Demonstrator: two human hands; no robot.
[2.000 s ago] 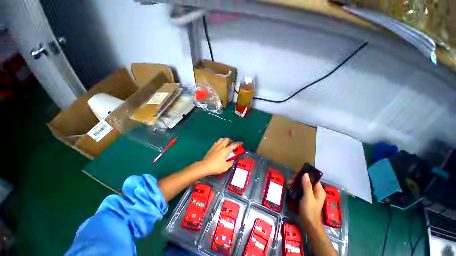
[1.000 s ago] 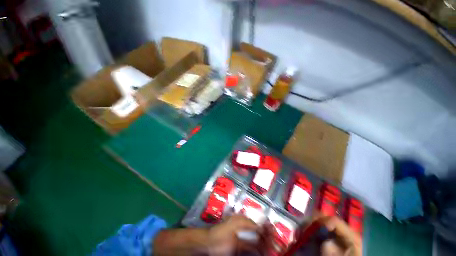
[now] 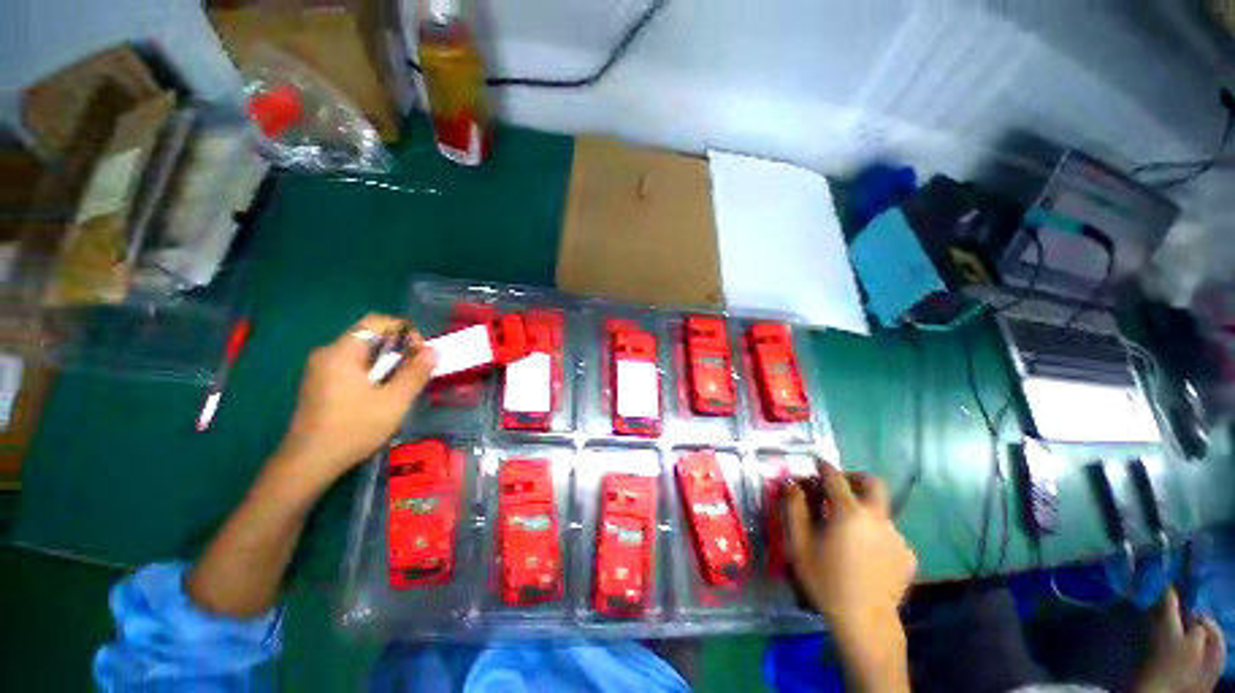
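A clear blister tray (image 3: 582, 452) holds two rows of red phones lying back up. Two in the upper row, such as this phone (image 3: 635, 383), show white batteries. Another red phone with a white battery (image 3: 463, 352) lies askew over the upper left pocket. My left hand (image 3: 345, 399) is beside it, its fingers closed on a small white-and-dark piece, seemingly a battery (image 3: 387, 360). My right hand (image 3: 851, 542) is at the lower right pocket, its fingers on a blurred red phone (image 3: 777, 521) that they partly cover.
Behind the tray lie a cardboard sheet (image 3: 642, 224) and white paper (image 3: 783, 233). A bottle (image 3: 452, 84), plastic bag (image 3: 312, 119) and red pen (image 3: 225, 372) are left. A teal instrument (image 3: 899, 267), laptop (image 3: 1084, 366), cables and dark phones are right. Another person's hand (image 3: 1181, 650) shows lower right.
The view has turned right and down. My hands have moved apart from the front of the tray, the left to its upper left corner, the right to its lower right pocket.
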